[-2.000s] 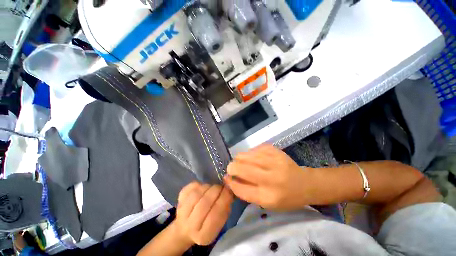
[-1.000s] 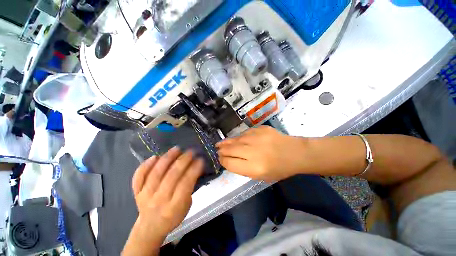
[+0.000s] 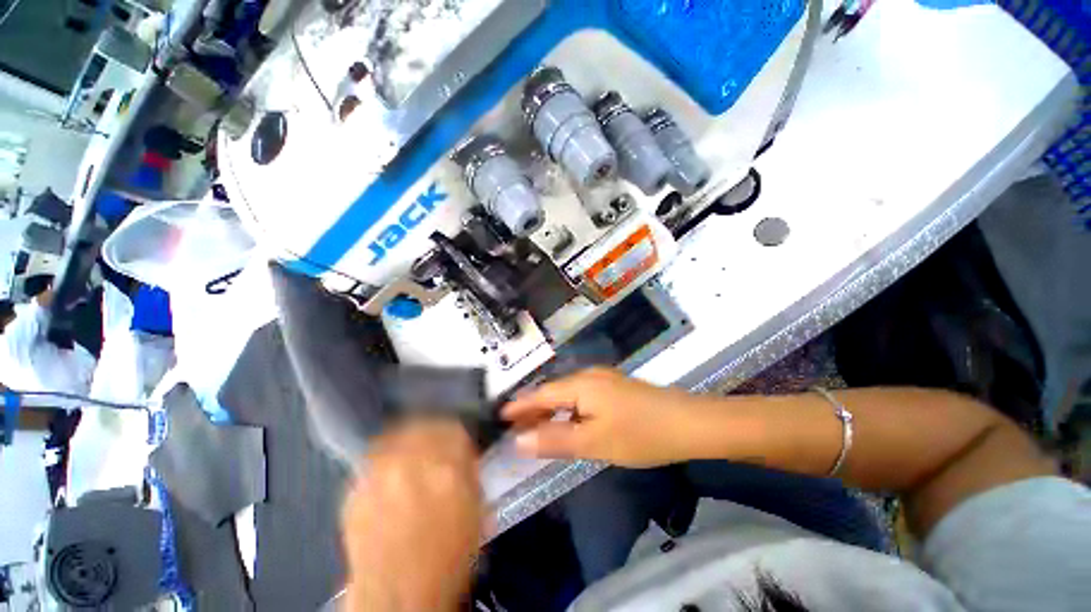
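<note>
The dark grey workpiece [image 3: 317,353] is blurred and bunched left of and in front of the presser foot area [image 3: 485,281] of the white and blue overlock machine [image 3: 407,221]. It is clear of the needle area, where the metal plate shows bare. My left hand [image 3: 419,508], strongly blurred, is closed on the cloth. My right hand [image 3: 598,418] is at the cloth's right end, thumb and fingers partly apart; whether it grips the cloth cannot be told. A small grey cut piece [image 3: 209,454] lies on larger grey panels [image 3: 281,478] at the left.
The white table's rounded edge [image 3: 826,299] curves across the front. Blue mesh basket [image 3: 1065,84] stands far right, with dark cloth [image 3: 933,323] hanging below the table. A clear container [image 3: 168,239] is upper left; a grey device with a round grille [image 3: 90,568] is lower left.
The cloth has come out from under the presser foot and moved towards me, baring the plate. My left hand has moved lower and closed on it. My right hand has dropped slightly away from the foot.
</note>
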